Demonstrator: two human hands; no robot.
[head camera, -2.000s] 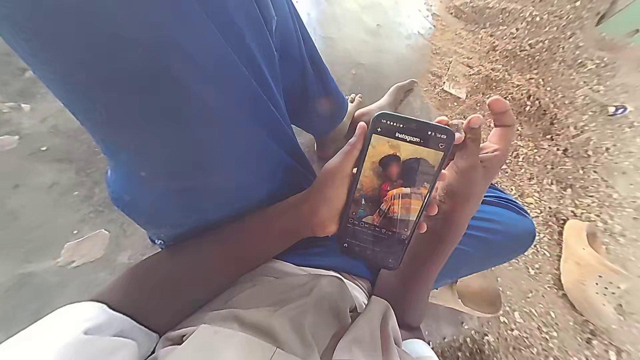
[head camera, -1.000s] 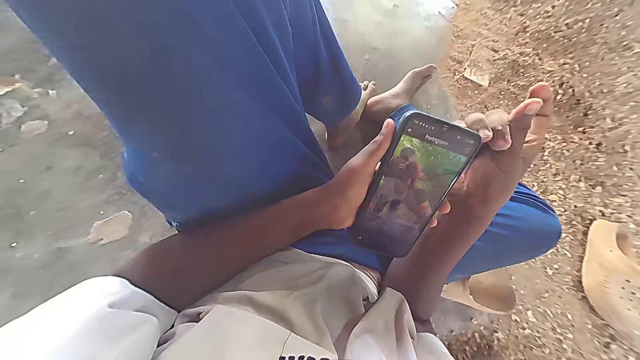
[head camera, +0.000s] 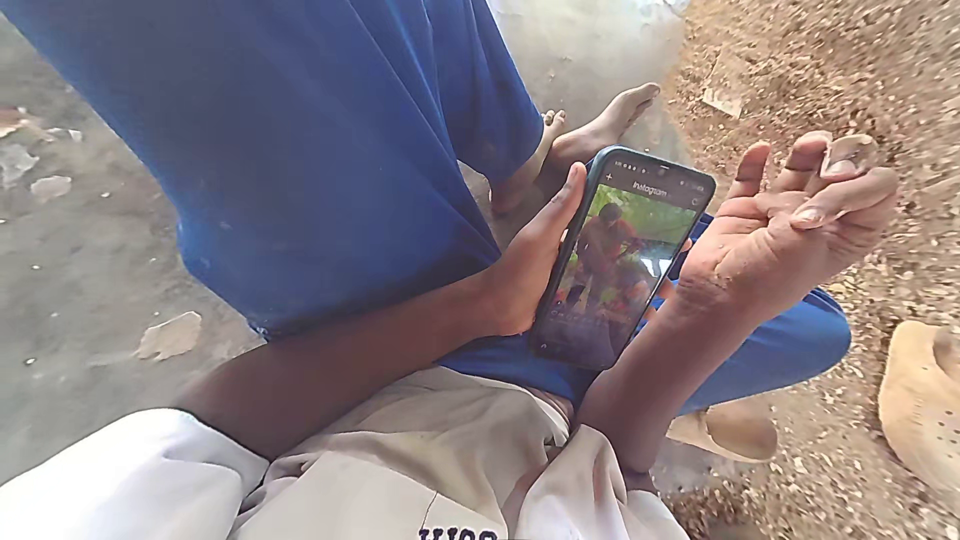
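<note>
A smartphone (head camera: 619, 262) with a dark case is tilted above my lap, its lit screen showing a photo app with a picture of people outdoors. My left hand (head camera: 536, 259) grips it, thumb along the left edge and fingertips showing at the right edge. Just right of the phone, my right hand (head camera: 795, 217) is raised with the palm up and holds nothing that I can see; its fingers are bent and apart. Its wrist is beside the phone's right edge. Blue trousers (head camera: 337, 165) cover my legs.
Bare feet (head camera: 600, 135) rest on the grey floor beyond the phone. A tan perforated clog (head camera: 919, 405) lies at the right on ground strewn with wood-like chips, and part of another tan shoe (head camera: 739, 431) shows under the knee. A pale flat scrap (head camera: 171, 335) is on the floor at left.
The picture on the phone's screen has changed. My right hand has moved away from the phone's edge, to the right, and its fingers have shifted. My left hand keeps its hold.
</note>
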